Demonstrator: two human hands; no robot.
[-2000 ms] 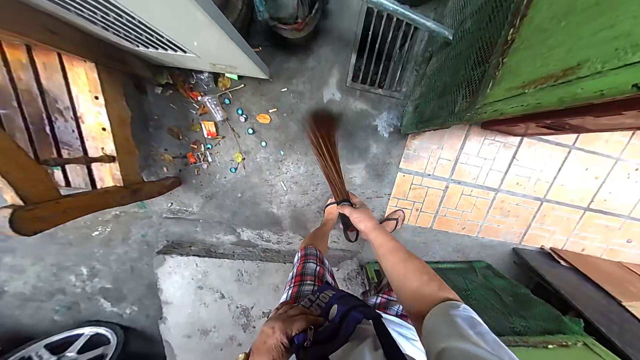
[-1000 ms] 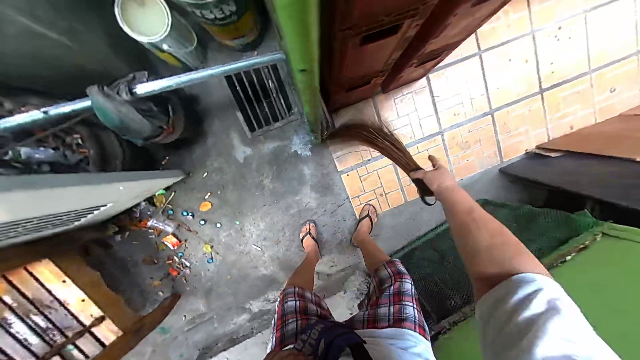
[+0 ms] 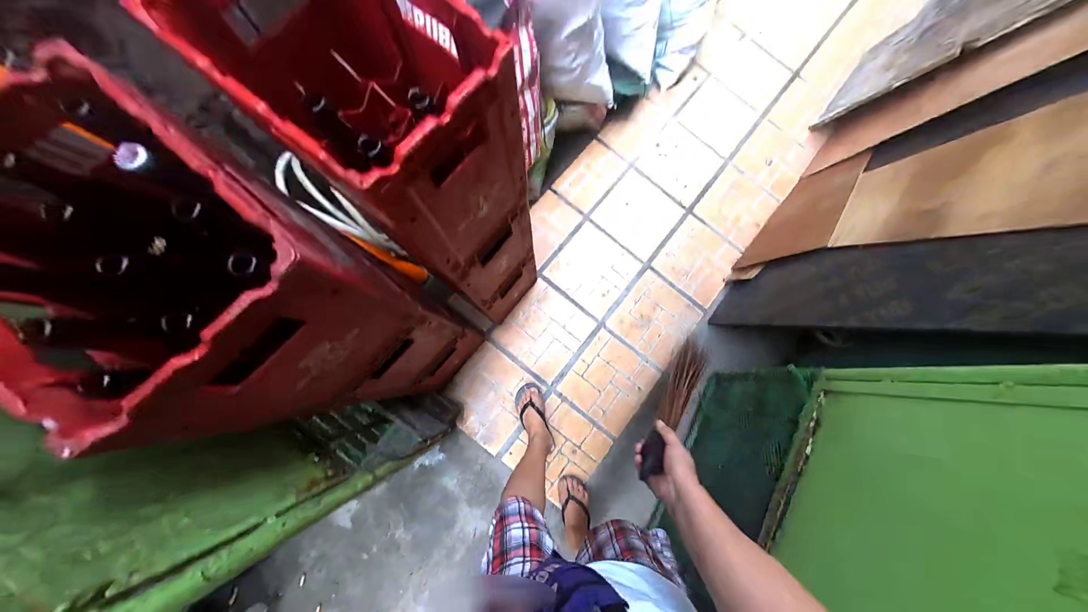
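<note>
My right hand (image 3: 669, 463), at the lower right of centre, is closed around the dark handle of a stick broom (image 3: 682, 382). The thin brown bristles point up and away from me, between the tiled floor (image 3: 633, 255) and the dark green mesh (image 3: 739, 459). How far the bristle tips are from the floor I cannot tell. A blurred shape at the bottom edge may belong to my left arm, but no left hand can be made out. My feet in flip-flops stand on the tiles, left of the broom.
Red plastic crates (image 3: 374, 314) with bottles rise at the left beside a green ledge (image 3: 195, 527). Filled sacks (image 3: 578, 51) lie at the top. Wooden boards (image 3: 952, 187) and a dark panel (image 3: 901, 285) line the right side, above a green panel (image 3: 943, 493). Bare concrete (image 3: 382, 527) lies lower left.
My feet have moved from the concrete onto the tiles. The view has turned and moved to the crates and sacks; the littered concrete has left it. The broom stays in my right hand.
</note>
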